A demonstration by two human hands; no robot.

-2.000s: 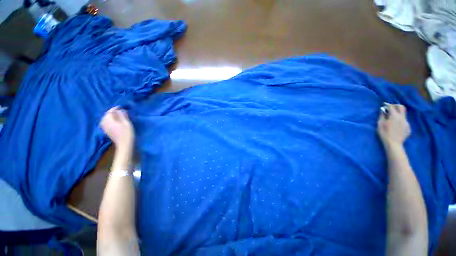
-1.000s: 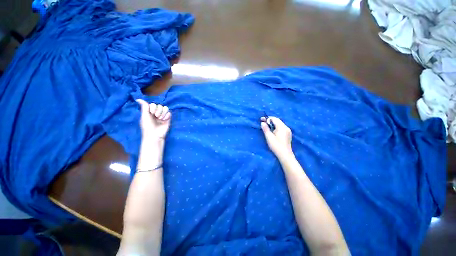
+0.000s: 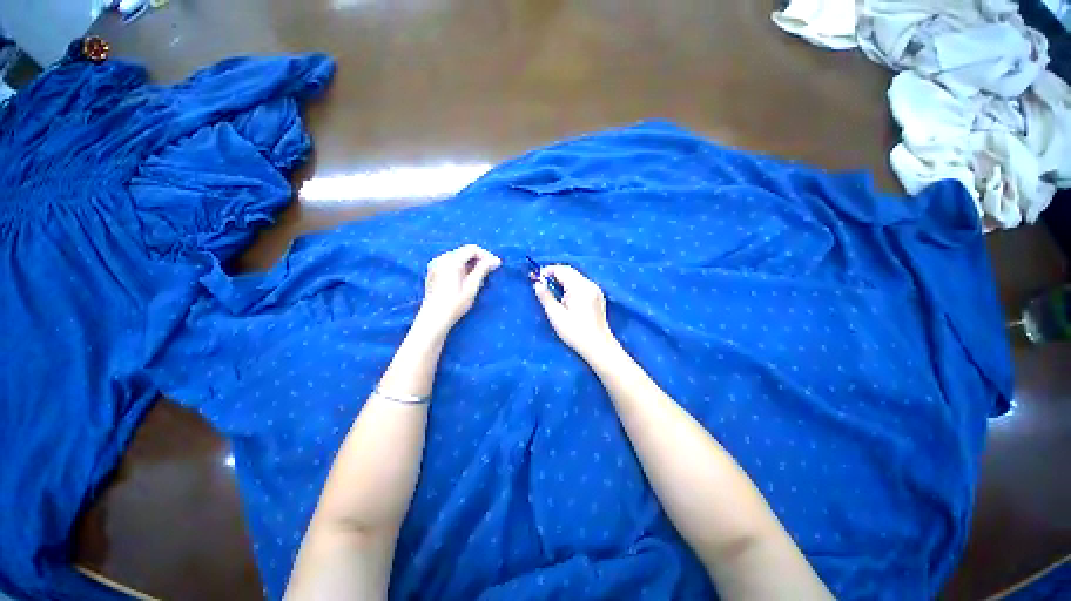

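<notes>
A blue dress with pale dots (image 3: pixel 752 352) lies spread across the table in front of me. My left hand (image 3: pixel 458 282) is over its middle, thumb and fingertips together; I cannot tell whether cloth or a thread is pinched there. My right hand (image 3: pixel 573 308) is just to the right, closed around small dark thread snips (image 3: pixel 552 284). The blades point up and left towards the left fingertips, with a small gap between. Most of the snips' body is hidden in the hand.
Another blue dress (image 3: pixel 71 317) lies at the left, touching the spread one. Crumpled cream garments (image 3: pixel 975 106) lie at the far right. The glossy brown table (image 3: pixel 564 71) reflects strip lights. A dark object (image 3: pixel 1045 317) is at the right edge.
My hands were wide apart on the dress, then came inward; now they are close together at its middle. My left hand has turned, fingertips now towards the snips. The view has shifted.
</notes>
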